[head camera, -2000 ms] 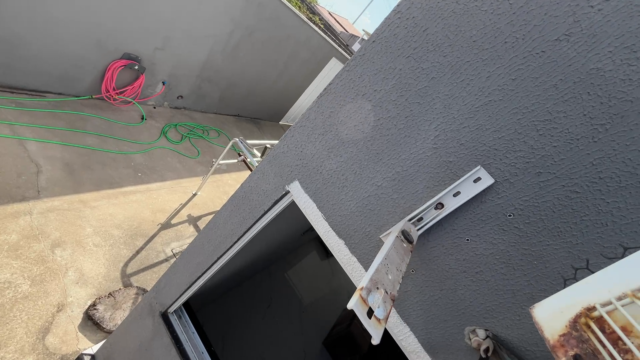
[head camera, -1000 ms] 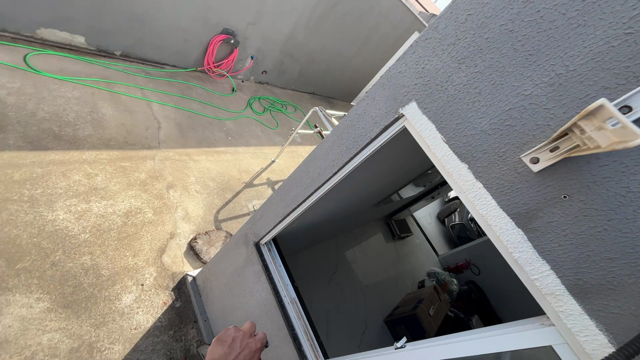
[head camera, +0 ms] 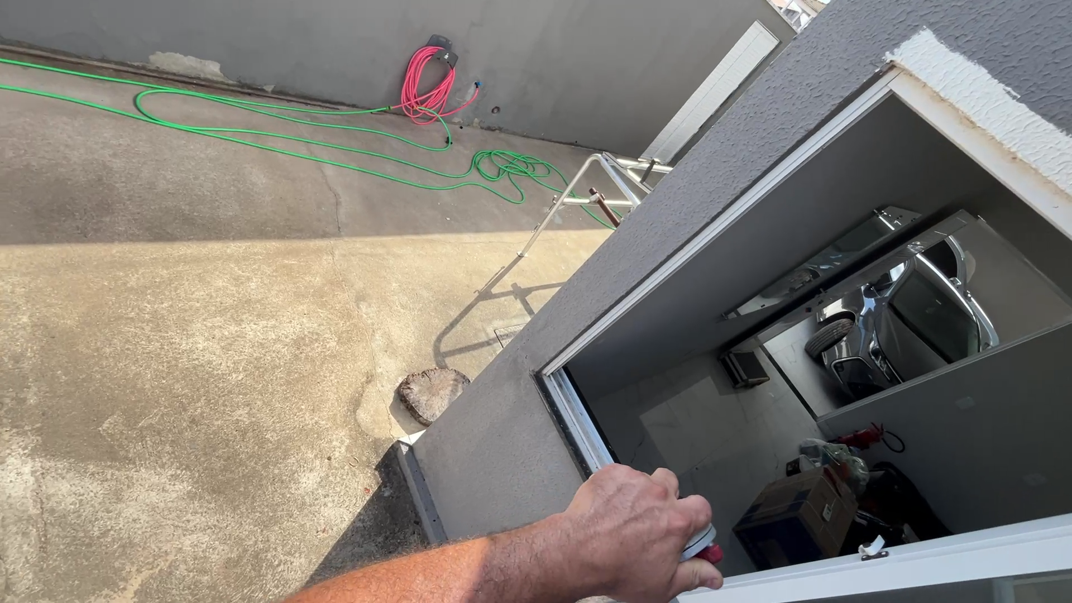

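Note:
My left hand [head camera: 641, 532] reaches in from the bottom edge, its forearm crossing from the lower left. Its fingers are closed around a small grey and red object [head camera: 700, 544], mostly hidden by the hand, so its kind cannot be told. The hand is over the lower corner of a window opening, beside the metal track of the window frame [head camera: 578, 419]. A white frame bar [head camera: 946, 548] with a small latch [head camera: 873, 548] lies to the right of the hand. My right hand is out of view.
Beyond the opening are a cardboard box [head camera: 800, 511], a fire extinguisher [head camera: 858, 438] and a car [head camera: 904, 322]. Outside, far below, are a green hose [head camera: 335, 155], a coiled pink hose [head camera: 427, 84], a metal-tube frame [head camera: 586, 188] and a log slice [head camera: 433, 395].
My left hand, at the bottom edge a second ago and absent before that, now reaches further in and to the right. The view has swung away from the wall bracket.

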